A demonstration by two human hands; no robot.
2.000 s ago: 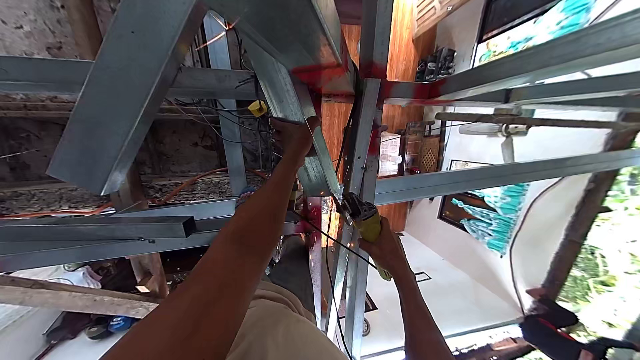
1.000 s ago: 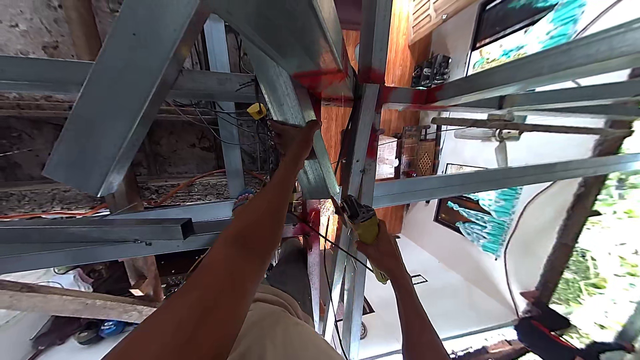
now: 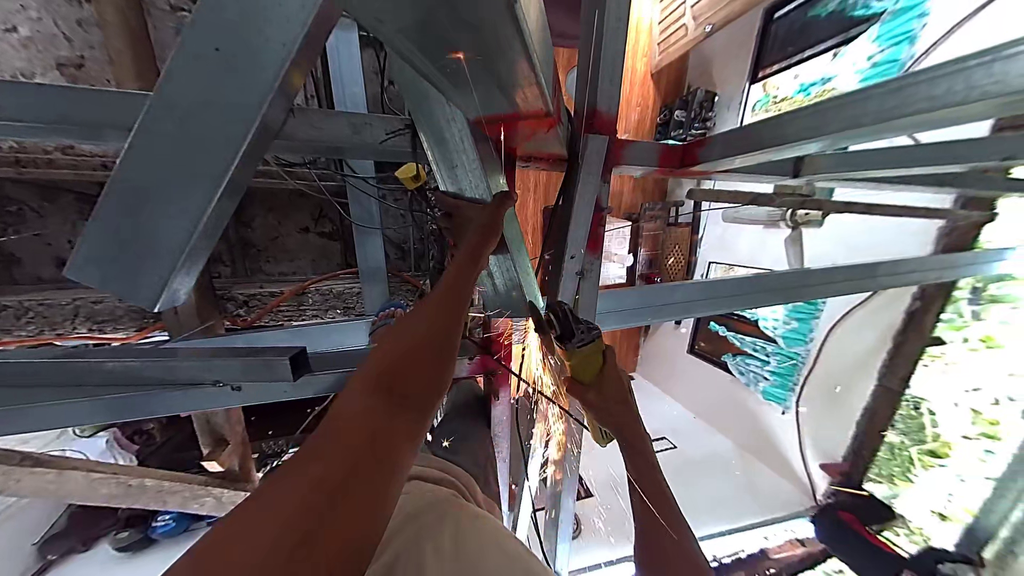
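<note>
My right hand [image 3: 600, 394] is closed around a yellow angle grinder [image 3: 582, 356]. Its disc [image 3: 539, 318] meets the lower end of a galvanized steel channel [image 3: 506, 276], and orange sparks [image 3: 538, 392] spray downward from there. Higher up on the same channel, my left hand [image 3: 476, 220] grips the edge, thumb over its right side. A yellow object [image 3: 411, 175] with wires lies just left of that hand. Red-painted joints [image 3: 596, 128] mark the steel members around the channel.
Steel beams [image 3: 800, 288] cross on both sides, and a wide cut piece [image 3: 200, 152] slants at upper left. Black cables and an orange cord [image 3: 296, 294] run among them. A ceiling fan [image 3: 792, 218] is at right. A person in dark clothing [image 3: 860, 528] is at lower right.
Sparks now fly from the grinder's disc where none showed in the earlier frames. Both hands remain at about the same places on the channel and the grinder.
</note>
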